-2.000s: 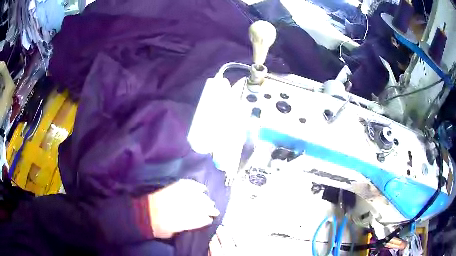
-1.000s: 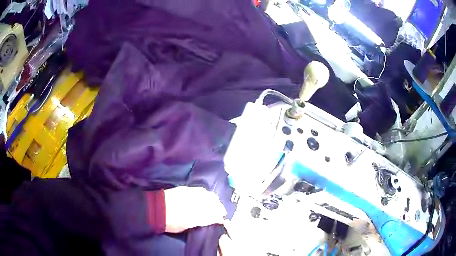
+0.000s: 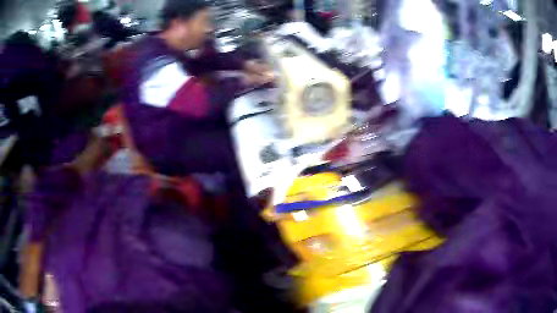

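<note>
The view is strongly blurred. The dark purple garment lies heaped at the right side and runs off the right and bottom edges. More purple cloth shows at the lower left; whether it belongs to the same garment is unclear. Neither of my hands can be made out. A small pale patch at the bottom left edge is too blurred to name. The sewing machine seen earlier is out of the picture.
A yellow slatted crate with a blue strip stands left of the garment. Behind it are a cream machine part and a white surface. A person in dark clothing sits at the upper left, an arm stretched towards that machine part.
The view has swung left. The sewing machine and the hand on the cloth have left the picture. The garment and crate now appear farther right, and another person has come into view.
</note>
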